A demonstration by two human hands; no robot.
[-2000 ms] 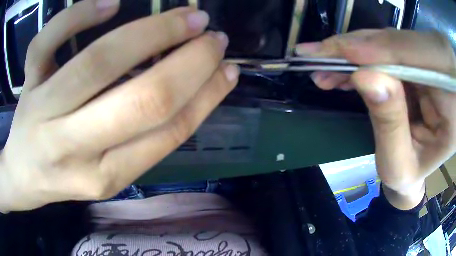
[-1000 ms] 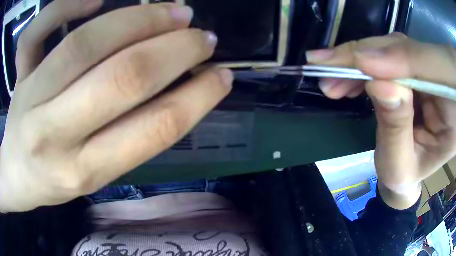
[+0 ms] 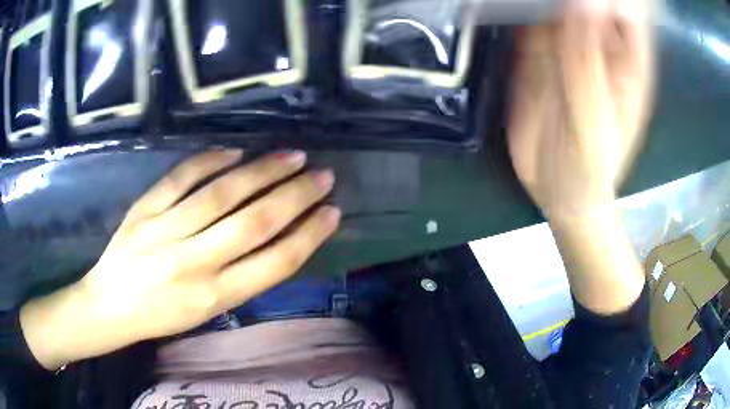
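The glossy black blister tray (image 3: 320, 128) lies across the top of the view. It holds several phone housings (image 3: 210, 89) with pale cream rims around dark windows, some reflecting light. My left hand (image 3: 200, 232) rests palm down near the tray's front edge, fingers slightly apart, over the greyish release liner sheet (image 3: 384, 180). A thin dark line shows on the sheet beside the fingertips. My right hand (image 3: 580, 112) is raised at the tray's right end and blurred. A pale blurred streak crosses its fingers at the top edge; I cannot tell what it is.
The dark green bench surface (image 3: 472, 192) runs along the front and right, with a small white speck (image 3: 432, 227). Cardboard boxes (image 3: 680, 279) stand on the floor at the right. A bit of a blue bin (image 3: 555, 342) shows by the right sleeve.
My left hand has moved down off the housings onto the sheet. My right hand has moved up and turned, and the tweezers it held no longer show clearly. More housings show.
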